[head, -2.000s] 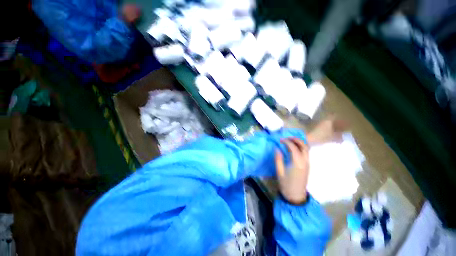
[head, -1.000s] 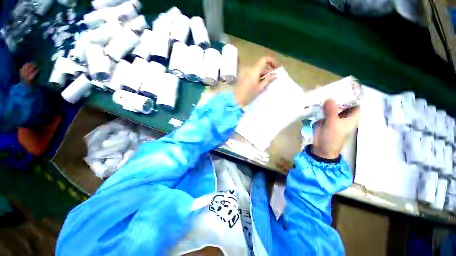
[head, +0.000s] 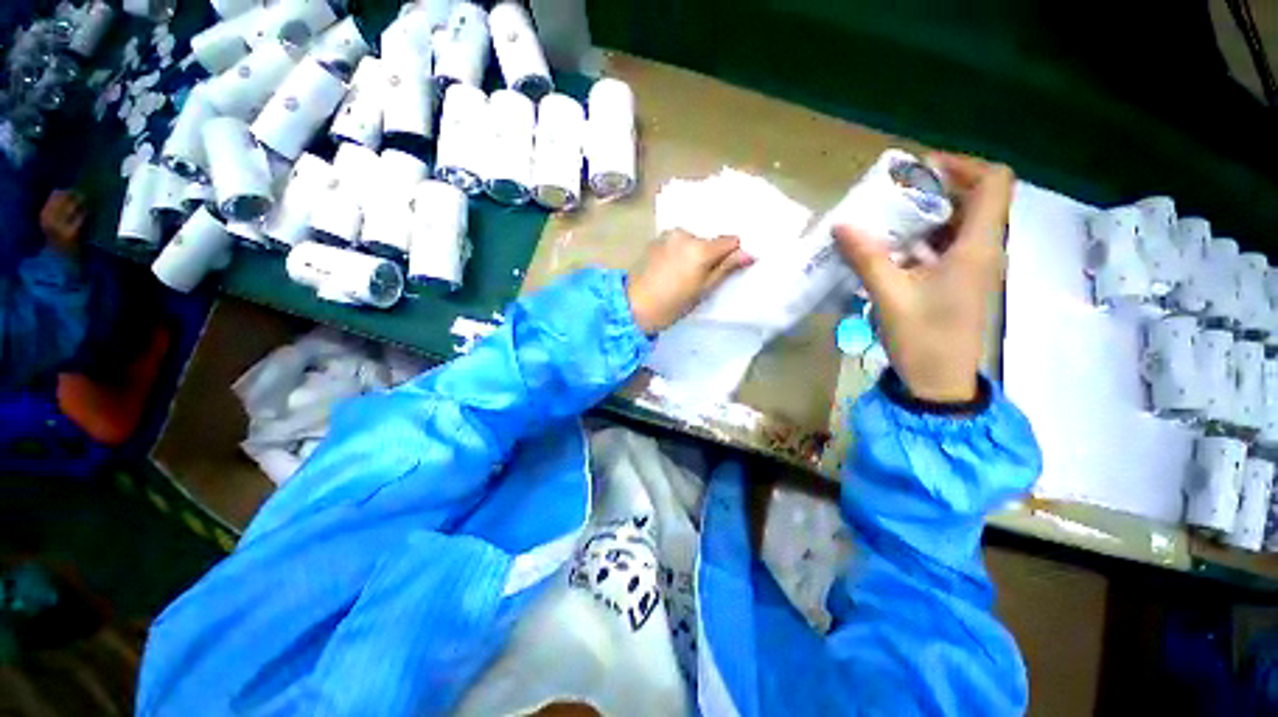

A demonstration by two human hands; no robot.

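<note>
My right hand (head: 936,280) grips a white cylinder (head: 891,199), tilted, its dark shiny end facing up and right. My left hand (head: 683,277) pinches the edge of a thin white sheet (head: 750,311). The sheet reaches from my left fingers to the lower end of the cylinder; whether it wraps the cylinder cannot be told. A stack of white sheets (head: 729,203) lies behind my left hand on the tan cardboard (head: 589,241). A blue round disc (head: 854,335) shows just left of my right wrist; other discs are hidden.
Many loose white cylinders (head: 386,196) lie at left on the green bench (head: 484,269). Rows of cylinders (head: 1191,367) stand at far right beside a large white sheet (head: 1072,367). An open carton (head: 210,406) with crumpled white pieces is below left. Another person's hand (head: 63,217) shows at far left.
My left hand has moved down and left, and the sheet now lies lower, revealing the stack behind it. My right hand has tilted the cylinder so its dark end shows.
</note>
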